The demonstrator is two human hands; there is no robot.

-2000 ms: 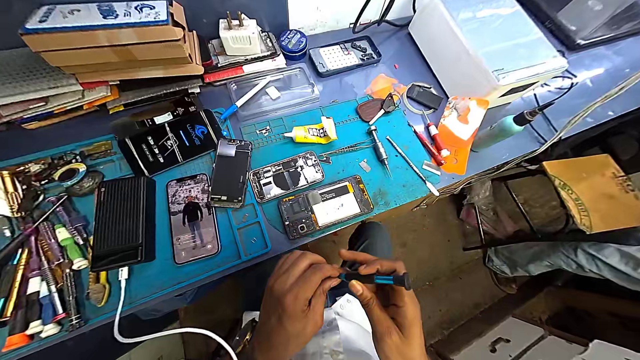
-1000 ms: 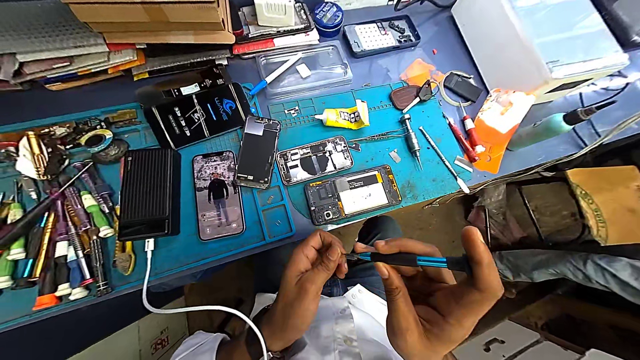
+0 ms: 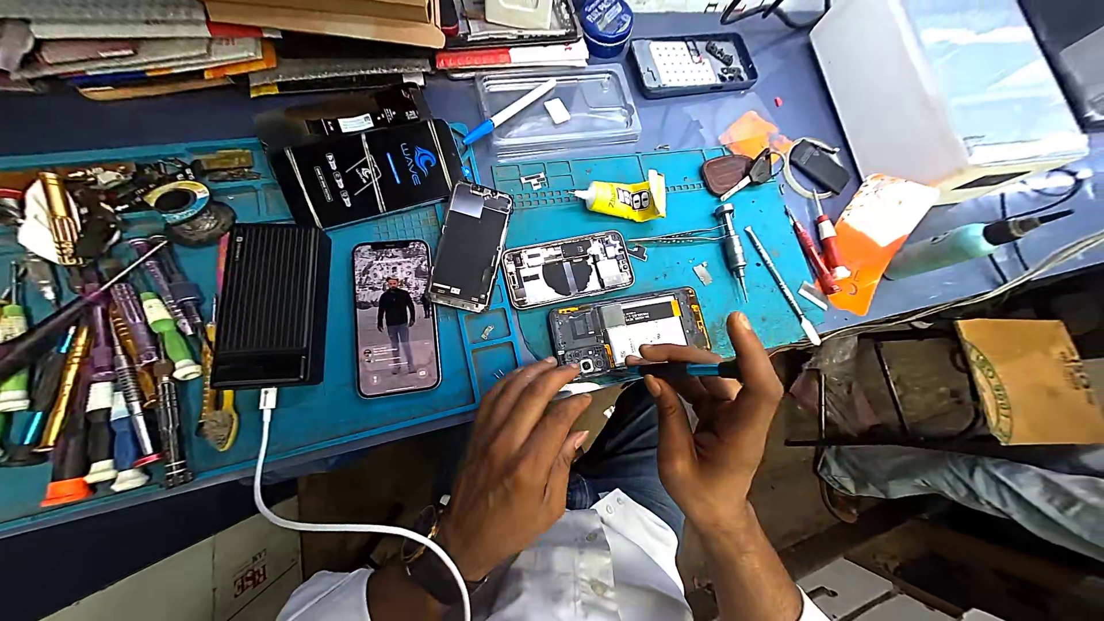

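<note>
My right hand [image 3: 720, 431] holds a dark screwdriver with blue bands [image 3: 694, 369] between thumb and fingers, roughly level, over the lower edge of an opened phone [image 3: 586, 332] with its battery exposed. My left hand [image 3: 522, 457] has its fingers apart, fingertips at that phone's lower left corner; whether it touches the phone cannot be told. Just above lies a second opened phone housing [image 3: 567, 269], with a detached phone screen [image 3: 472, 246] to its left. A phone with a lit display [image 3: 396, 319] lies further left. Tweezers [image 3: 681, 237] and a grey precision screwdriver [image 3: 731, 250] rest above right.
Many screwdrivers [image 3: 129, 345] crowd the left, beside a black ribbed box [image 3: 269, 302] with a white cable [image 3: 345, 524]. A yellow glue tube [image 3: 625, 197], clear plastic tray [image 3: 595, 129] and metal spudger [image 3: 780, 285] lie on the teal mat [image 3: 517, 220]. A white box [image 3: 923, 95] stands back right.
Both hands have moved from below the table edge up to the opened phone with the battery. The left hand has let go of the screwdriver's tip end and spread its fingers.
</note>
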